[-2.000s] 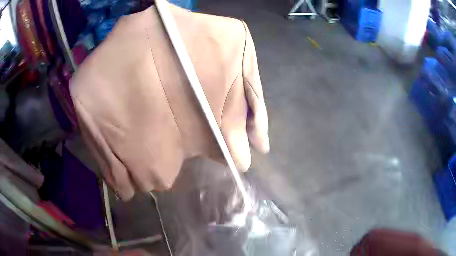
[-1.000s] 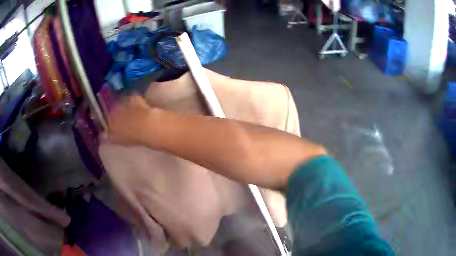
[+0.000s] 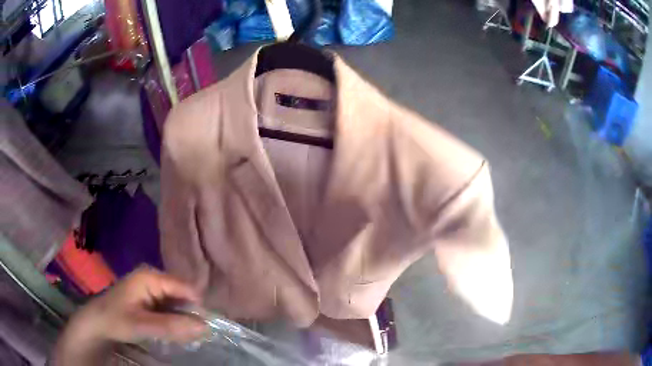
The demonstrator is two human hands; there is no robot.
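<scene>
A beige-pink jacket hangs in front of me with its open front, lapels and dark neck label facing me. A black hanger shows inside its collar. My left hand, blurred, is at the lower left with thumb and fingers closed on a clear garment bag. The film spreads right along the bottom edge, below the jacket's hem. A brownish strip at the bottom right edge may be my right hand or forearm, but it is cut off and its grip cannot be seen.
A pale stand pole rises behind the collar. A pale rail and hanging purple and orange garments are at the left. Another jacket hangs at the far left. Blue sacks lie behind; a blue crate stands at the right.
The jacket has turned from its back to its front. My right arm, which reached across it, has withdrawn. My left hand has come into view holding clear film.
</scene>
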